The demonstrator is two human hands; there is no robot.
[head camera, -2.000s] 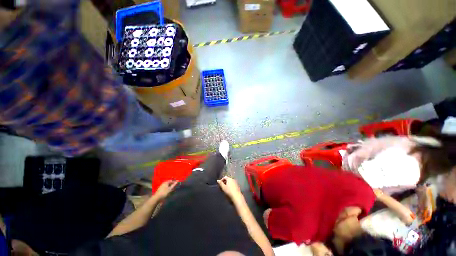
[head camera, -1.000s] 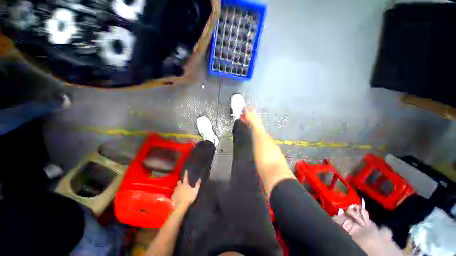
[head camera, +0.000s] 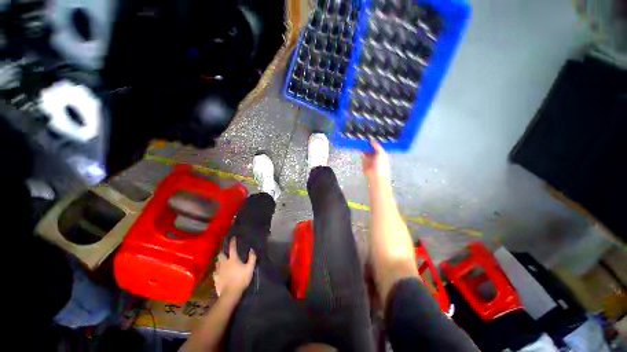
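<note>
My right hand (head camera: pixel 373 155) grips the near edge of a blue parts tray (head camera: pixel 424 103) and holds it raised, tilted, at the upper centre. Its many compartments hold small black and silver round components. A second blue tray (head camera: pixel 317 60) lies on the floor behind it to the left, partly hidden by the raised one. My left hand (head camera: pixel 234 269) rests on my left thigh with fingers apart and holds nothing.
A red stool (head camera: pixel 172 237) and a beige stool (head camera: pixel 86 223) stand at the left. Red stools (head camera: pixel 483 280) stand at the lower right. A large container edge (head camera: pixel 258 86) with black parts and white rings fills the upper left. A black stack (head camera: pixel 570 141) is at the right.
My right hand has reached forward and now holds a blue tray up; a second tray shows behind it. My left hand stays on the thigh. The view has shifted from sitting among stools to standing.
</note>
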